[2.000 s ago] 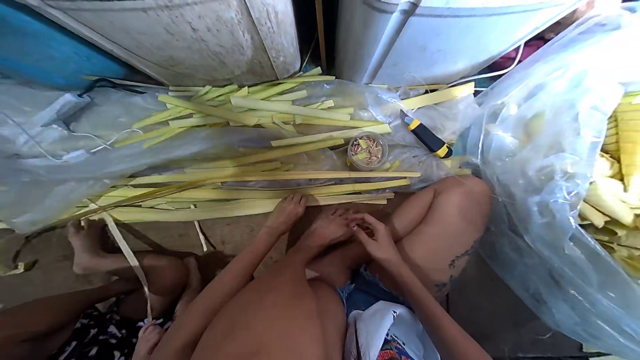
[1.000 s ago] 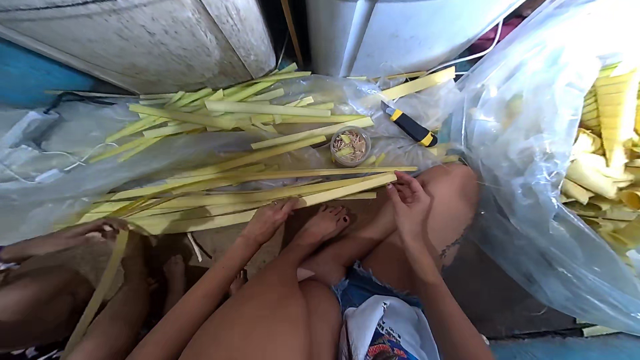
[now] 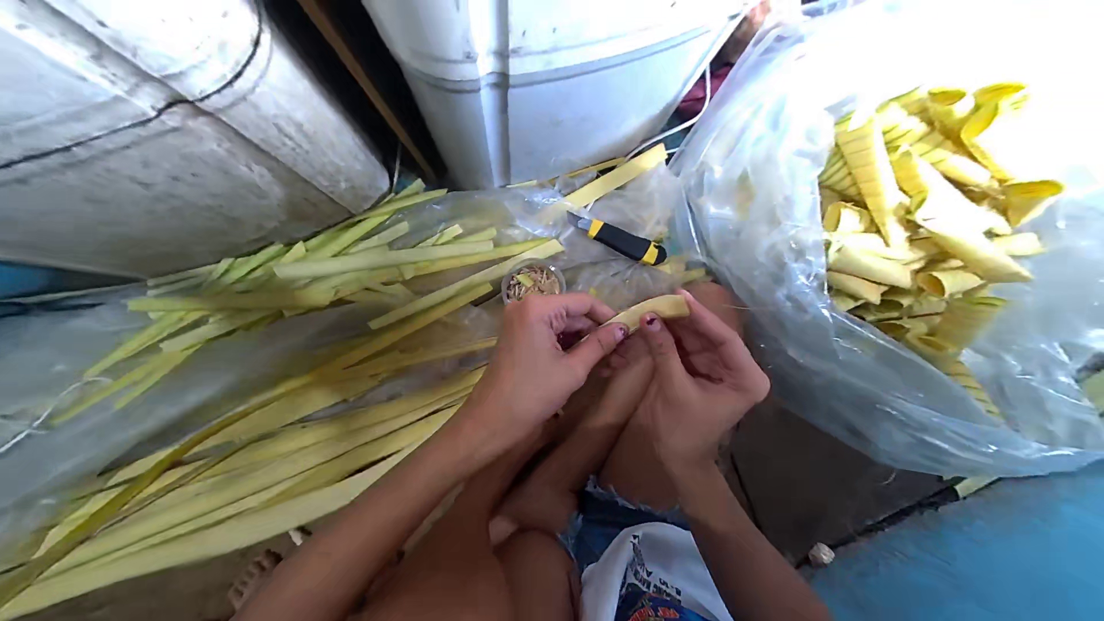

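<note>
Between my two hands, above my lap, is the end of a pale yellow palm leaf strip (image 3: 649, 314). My left hand (image 3: 552, 349) pinches it with thumb and fingers at its left part. The thumb and fingers of my right hand (image 3: 700, 371) grip its right end. Long leaf strips (image 3: 285, 466) lie spread on the plastic sheet to the left, and shorter cut strips (image 3: 345, 267) are heaped behind them. A round clear tub (image 3: 532, 280) of small sticks stands just behind my left hand. Beyond my hands lies a black and yellow utility knife (image 3: 617, 239), its blade showing.
At the right, a large clear plastic bag (image 3: 776, 285) holds many rolled leaf cones (image 3: 940, 207). Two whitish containers (image 3: 552, 86) stand at the back. Part of another person's foot (image 3: 252, 580) shows at the lower left.
My hands have come together and risen from the long strips, with the leaf end now between them. The view has shifted right, and the other person's hands have left it.
</note>
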